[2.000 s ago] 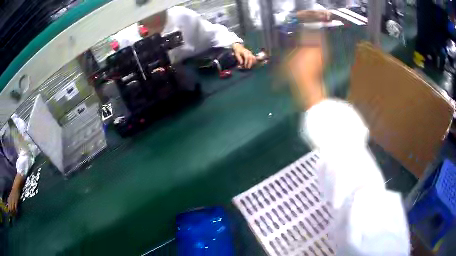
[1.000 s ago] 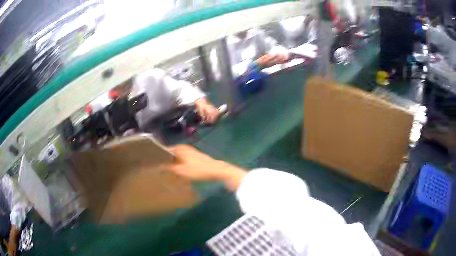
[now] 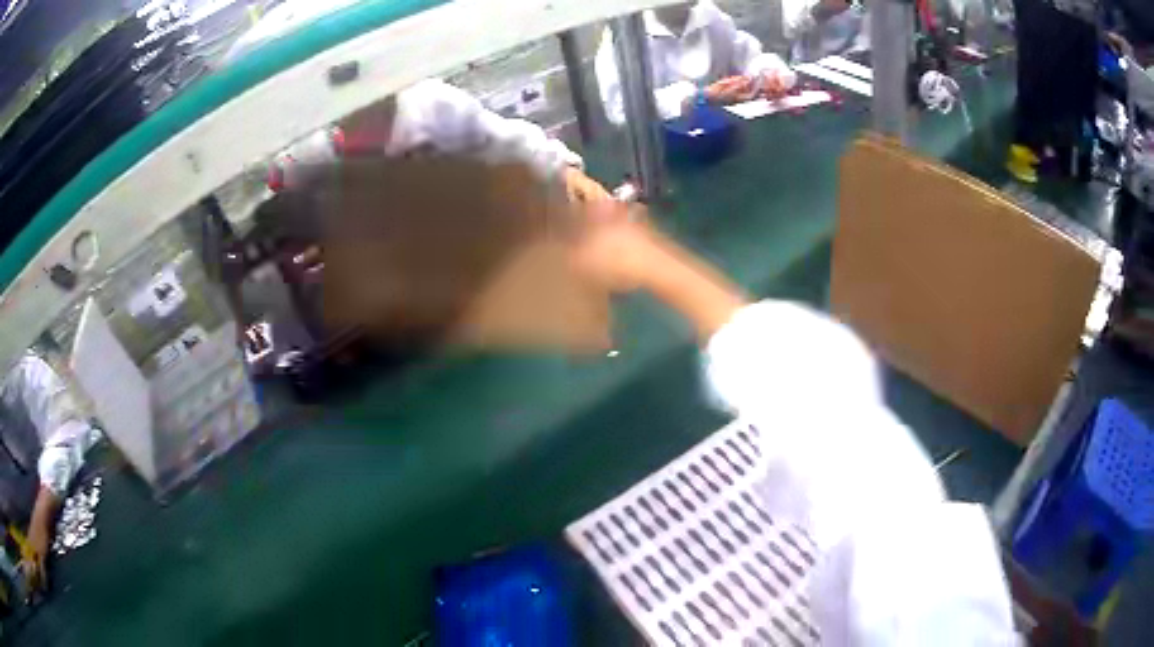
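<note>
My right hand [image 3: 616, 248] is blurred and reaches forward over the bench, its white sleeve coming from the lower right. It holds the right edge of a blurred brown cardboard sheet [image 3: 443, 247] above the bench. The cardboard partly hides the black fixture behind it. A white slotted parts sheet [image 3: 702, 537] with rows of short dark pieces lies flat on the bench, partly covered by my sleeve. My left hand is not in view.
A stack of brown cardboard [image 3: 955, 291] stands upright at right, above a blue stool [image 3: 1095, 487]. A blue bin [image 3: 504, 604] is at the bottom. A clear compartment box [image 3: 177, 367] stands left. A pale rail [image 3: 253, 139] crosses above. People in white [image 3: 462, 126] sit opposite.
My right hand was empty-looking and blurred near the upright cardboard, then came left with a cardboard sheet. The sheet is now further across the bench, before the fixture. The view has shifted too.
</note>
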